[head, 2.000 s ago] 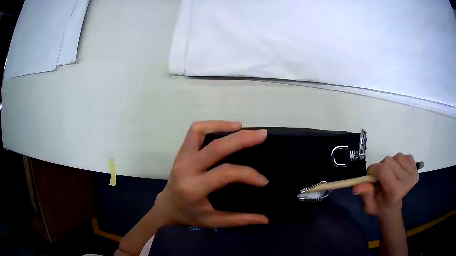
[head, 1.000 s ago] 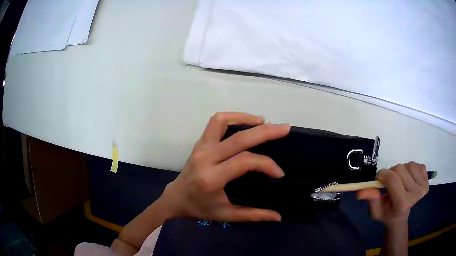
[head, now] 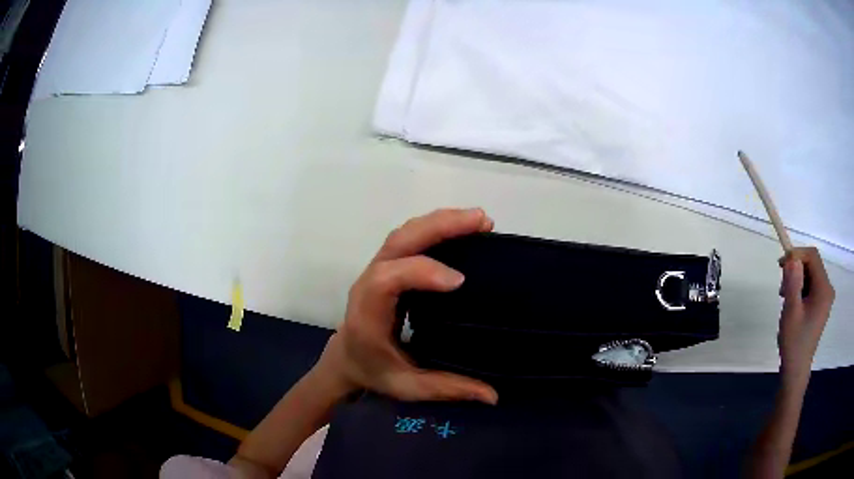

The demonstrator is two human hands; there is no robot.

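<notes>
A black bag lies on its side at the table's front edge. My left hand grips its left end, thumb below and fingers above. A silver D-ring shows near the bag's right end. Below it a short stretch of silvery zipper is open, with white tissue showing inside. My right hand, right of the bag and apart from it, holds a pale wooden stick that points up and left over the white sheets.
A large stack of white sheets covers the table's back right. More sheets lie at the back left. A yellow tape piece is on the table edge. A brown carton stands below at left.
The stick has come out of the zipper opening. My right hand has moved right and up with it, and the stick now points upward. My left hand's fingers have shifted toward the bag's left end.
</notes>
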